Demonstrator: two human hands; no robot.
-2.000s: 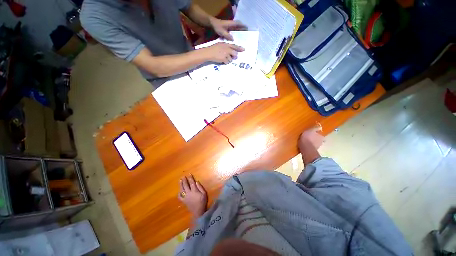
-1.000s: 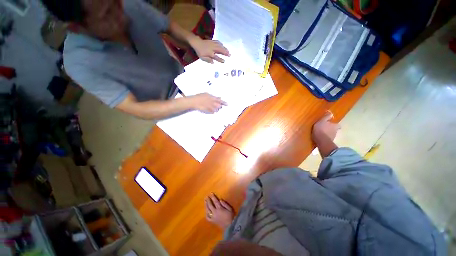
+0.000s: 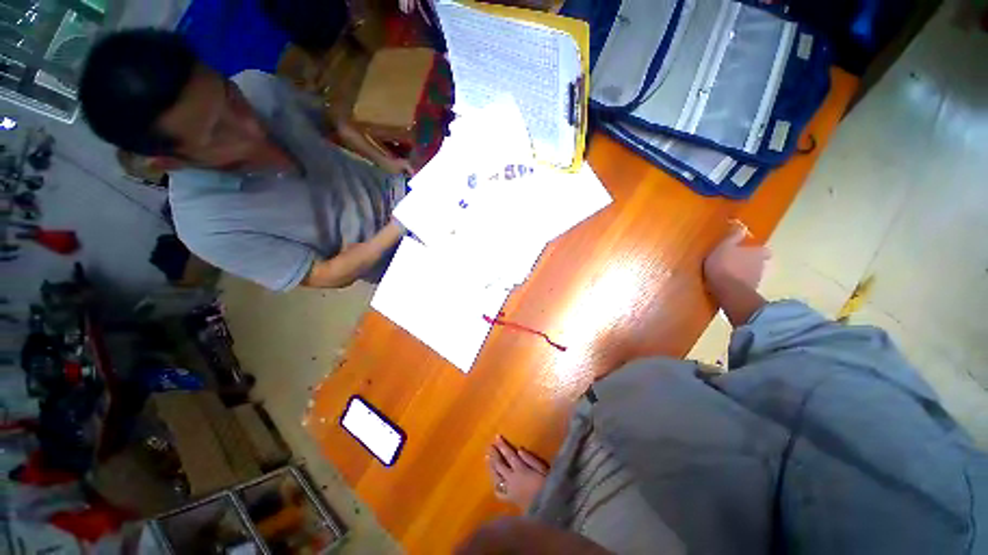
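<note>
My left hand point(image 3: 518, 474) lies on the orange-brown table point(image 3: 455, 455) near my body, fingers a little apart, holding nothing. My right hand point(image 3: 739, 267) rests at the table's right edge; its fingers are too blurred to tell their shape. Loose white printed sheets point(image 3: 569, 206) are fanned at the table's far side, with small dark pictures. A red cord point(image 3: 525, 328) trails from the lower sheet onto the wood. A yellow clipboard point(image 3: 583, 81) with a metal clip and a densely printed page lies partly beside the sheets.
A smartphone point(image 3: 374, 430) with a lit white screen lies near the left table end. Navy-edged document bags point(image 3: 704, 81) are stacked at the far right. A person in a grey polo point(image 3: 271, 206) sits across the table. Divided bins point(image 3: 255, 520) stand at lower left.
The seated person's hands have drawn back off the sheets towards the table's far edge, and the head is turned aside. The view has shifted. My hands still rest on the table.
</note>
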